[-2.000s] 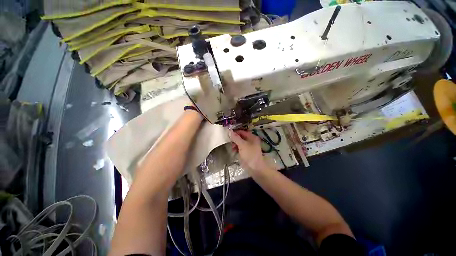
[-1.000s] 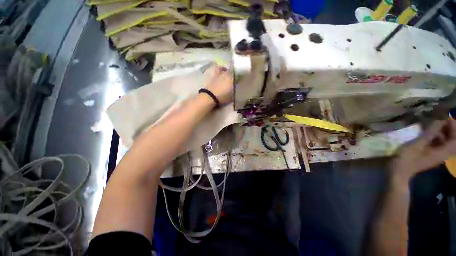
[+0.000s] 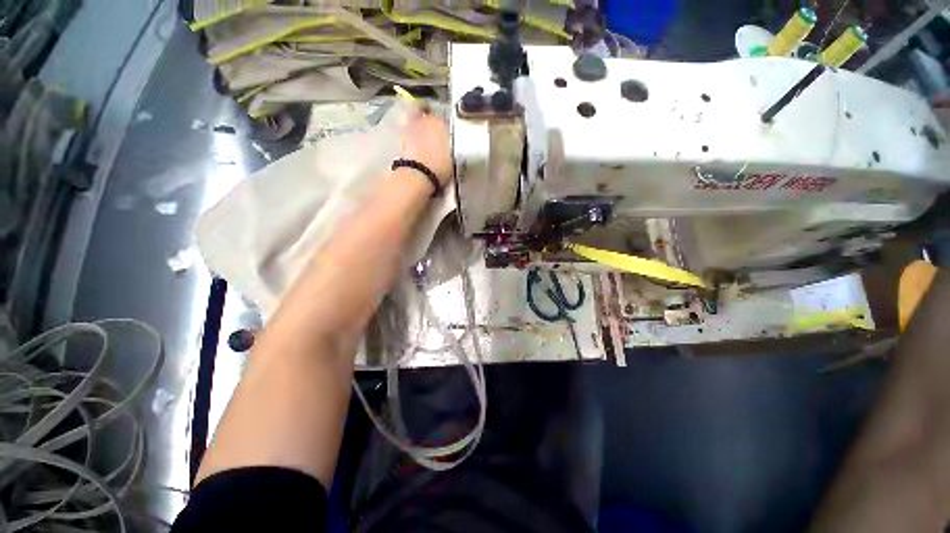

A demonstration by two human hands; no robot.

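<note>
The beige canvas panel [image 3: 281, 208] lies on the machine bed, left of and under the sewing machine's head [image 3: 488, 156]. My left hand [image 3: 425, 144] grips its far edge behind the needle area, with a short yellow end of binding showing at the fingers; the fingertips are partly hidden. The yellow binding tape [image 3: 641, 264] runs from the right across the bed to the presser foot area [image 3: 507, 246]. Beige handle straps [image 3: 481, 401] hang over the bed's front edge. My right hand is beyond the right edge; only its blurred forearm shows.
Dark-handled scissors [image 3: 555, 296] lie on the bed right of the needle. Yellow-edged bags [image 3: 313, 52] are stacked behind. Loose straps [image 3: 78, 416] lie lower left. An orange-yellow reel [image 3: 916, 292] is far right, and yellow thread cones [image 3: 844, 45] stand behind the machine head.
My left hand has moved from beside the needle to the panel's far edge. My right hand has left the needle area and gone out past the right edge. The scissors now show fully.
</note>
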